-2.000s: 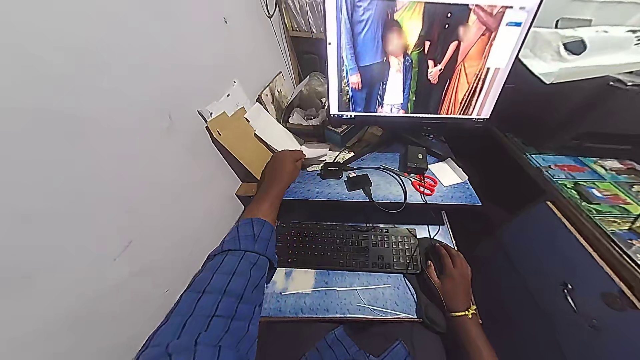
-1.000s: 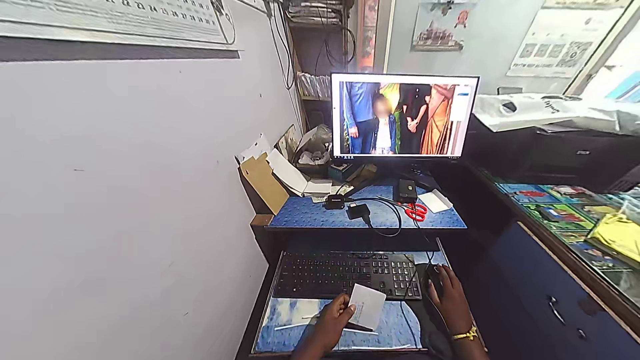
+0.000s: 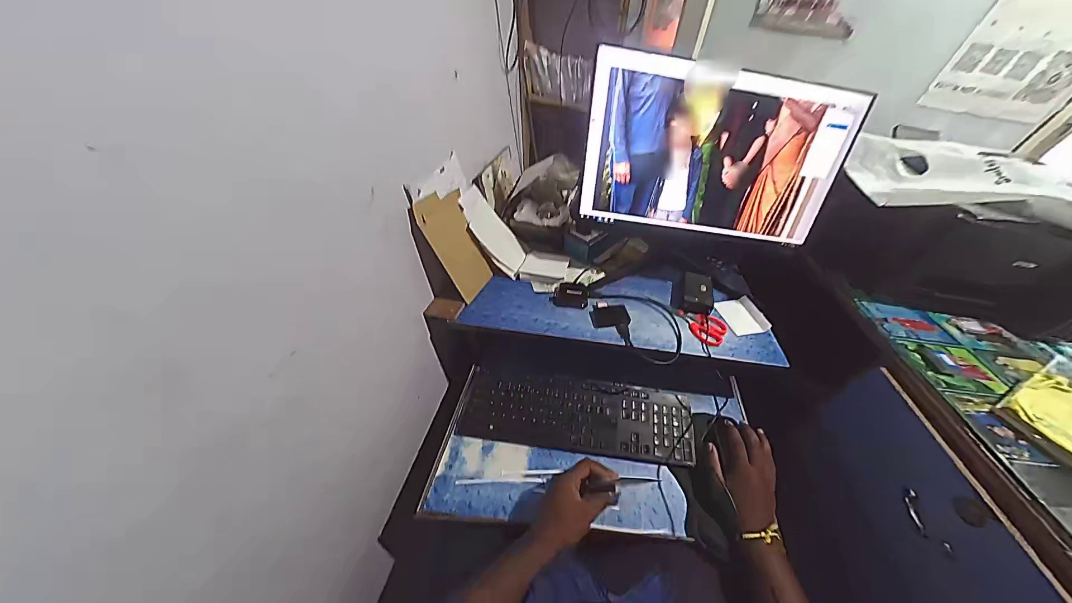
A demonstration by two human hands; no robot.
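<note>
My left hand (image 3: 578,501) is over the front of the blue-patterned keyboard tray (image 3: 469,494), its fingers closed around a small dark slim object (image 3: 601,486), blurred, with a thin tip pointing right. Thin white strips (image 3: 502,479) lie beside that hand on the tray. Behind it is the black keyboard (image 3: 578,419). To the keyboard's right, my right hand (image 3: 745,469) rests on a black computer mouse (image 3: 714,431), which it partly covers. A yellow band circles the right wrist.
A monitor (image 3: 720,151) shows a picture of people. On the desk shelf (image 3: 519,306) are black cable adapters (image 3: 610,316), red-handled scissors (image 3: 708,330), a folded white paper (image 3: 743,316) and a brown card (image 3: 452,243). A cabinet (image 3: 888,486) stands at right, the wall at left.
My left hand moved from the papers on the shelf down to the tray, where it held a white paper a second ago. Now it holds a dark slim object. My right hand has stayed on the mouse.
</note>
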